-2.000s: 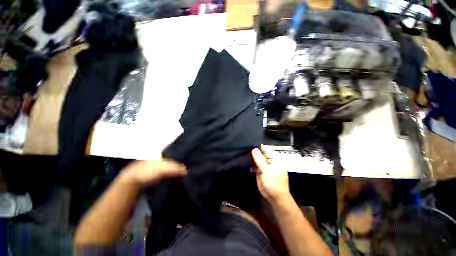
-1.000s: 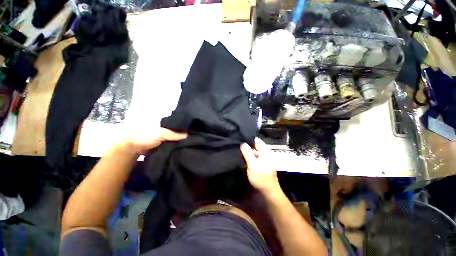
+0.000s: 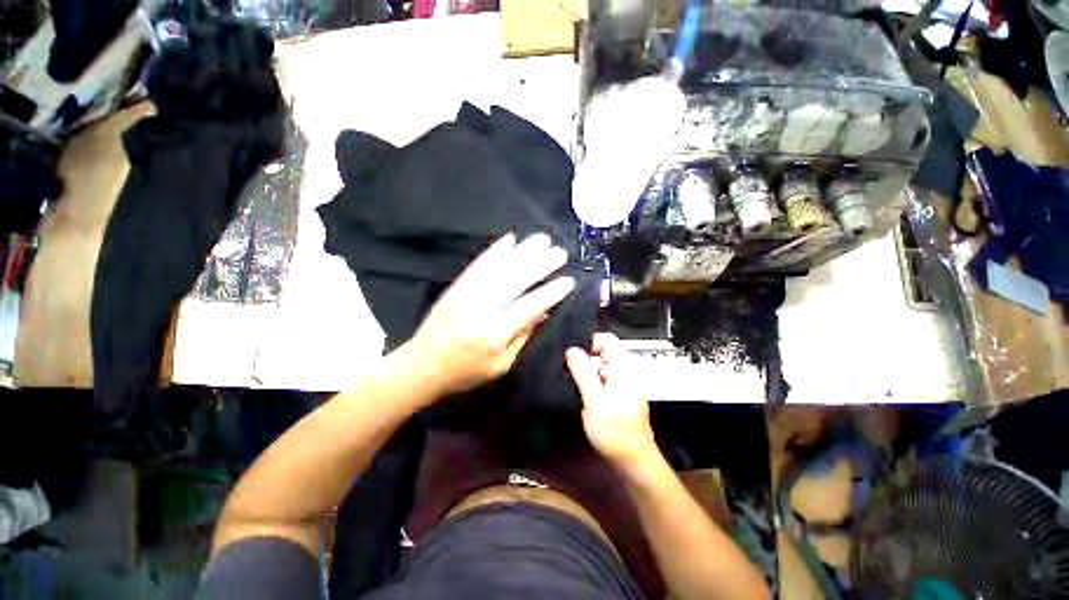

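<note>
A black fabric piece (image 3: pixel 434 199) lies spread on the white table left of the overlock machine (image 3: pixel 797 106) and hangs over the front edge toward my lap. Its right edge runs beside the needle area (image 3: pixel 604 287). My left hand (image 3: pixel 492 316) lies flat on top of the fabric, fingers extended toward the needle area. My right hand (image 3: pixel 610 393) pinches the fabric's right edge between thumb and finger, near the table's front edge. What lies under my left palm is hidden.
A long pile of black pieces (image 3: pixel 164 223) lies at the left over a clear plastic bag (image 3: pixel 252 240). A white oval pad (image 3: pixel 630 147) stands at the machine's left. Black lint (image 3: pixel 727 328) hangs below the machine. A fan (image 3: pixel 973 527) is at lower right.
My left hand has moved up and right onto the fabric, from its left edge. The fabric is now spread wider to the left. My right hand has stayed near the front edge.
</note>
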